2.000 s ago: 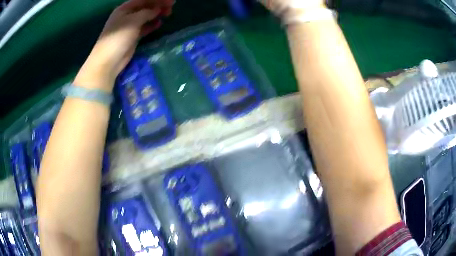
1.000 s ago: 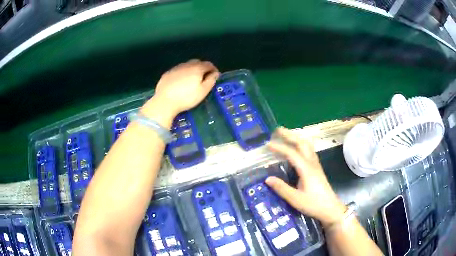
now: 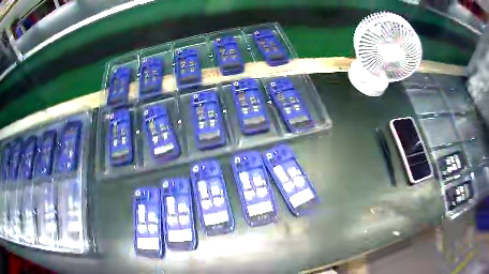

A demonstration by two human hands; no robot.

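A clear blister tray (image 3: 321,127) lies across the edge strip between belt and bench. Each of its two rows of pockets holds several blue phones, backs up, such as the phone at its lower right (image 3: 289,105). In front of the tray, several more blue phones lie loose in a row on the mat, backs up, such as the rightmost phone (image 3: 291,181) and the leftmost phone (image 3: 148,222). Their camera circles point away from me and their labels glare white. Neither of my hands is in the picture.
A second clear tray (image 3: 86,214) with blue phones stands at the left. A white desk fan (image 3: 387,51) stands at the back right. A smartphone (image 3: 411,150) lies at the right, beside a clear tray (image 3: 431,115) with small dark parts. The green belt (image 3: 316,32) runs behind.
Both hands have left the picture. The tray's lower right pocket still holds its phone. The view has shifted, now showing the loose row of phones and more bench.
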